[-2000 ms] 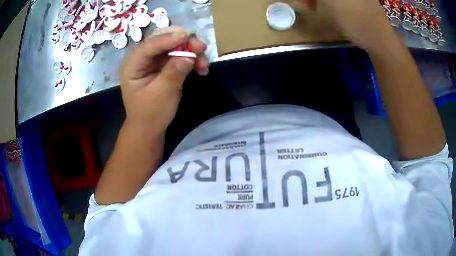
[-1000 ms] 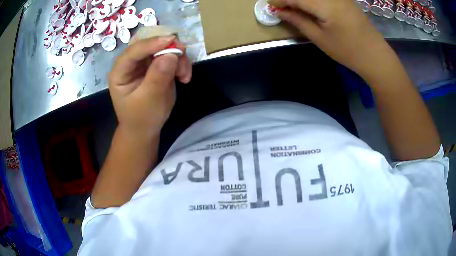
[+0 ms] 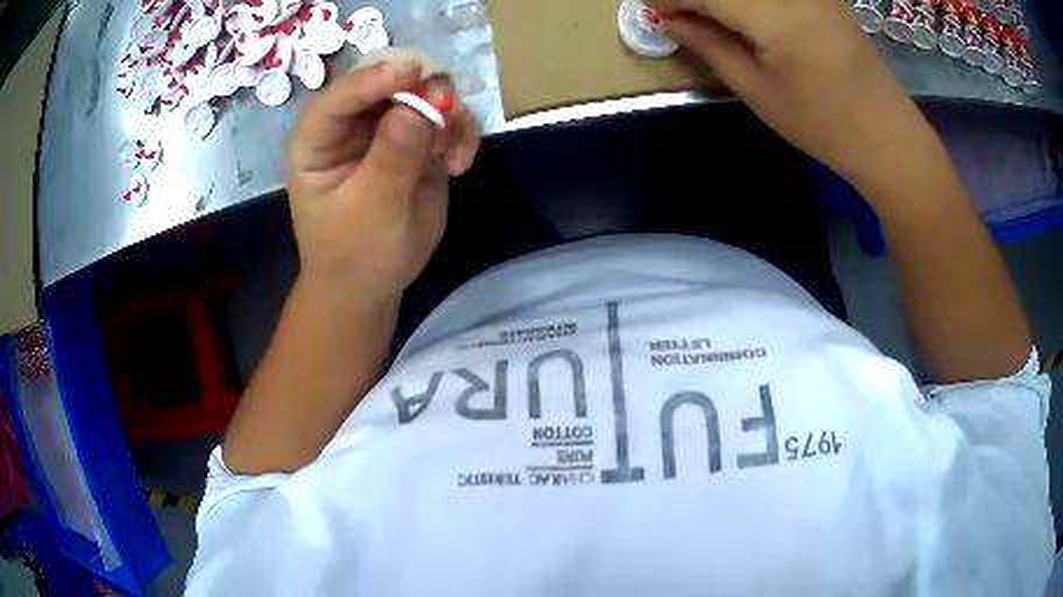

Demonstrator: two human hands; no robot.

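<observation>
My left hand (image 3: 379, 163) holds a white base with red shoes (image 3: 420, 109) between thumb and fingers, tilted, in front of the bench edge. My right hand (image 3: 746, 47) is at the top edge of the picture, its fingertips shut on a small red piece, likely a figurine body (image 3: 655, 18), over a shallow white round dish (image 3: 641, 35). Most of that piece is hidden by the fingers. The dish sits on the brown cardboard mat (image 3: 560, 64).
A heap of white bases with red bits (image 3: 239, 53) lies on the grey metal bench (image 3: 88, 222) at left. Rows of red figures on white discs (image 3: 962, 35) stand at far right. Below the bench are blue-framed racks (image 3: 88, 466) and a red stool or crate (image 3: 175, 362).
My right hand has come from the right down to the dish with a red piece. The base in my left fingers has gone from nearly level to tilted.
</observation>
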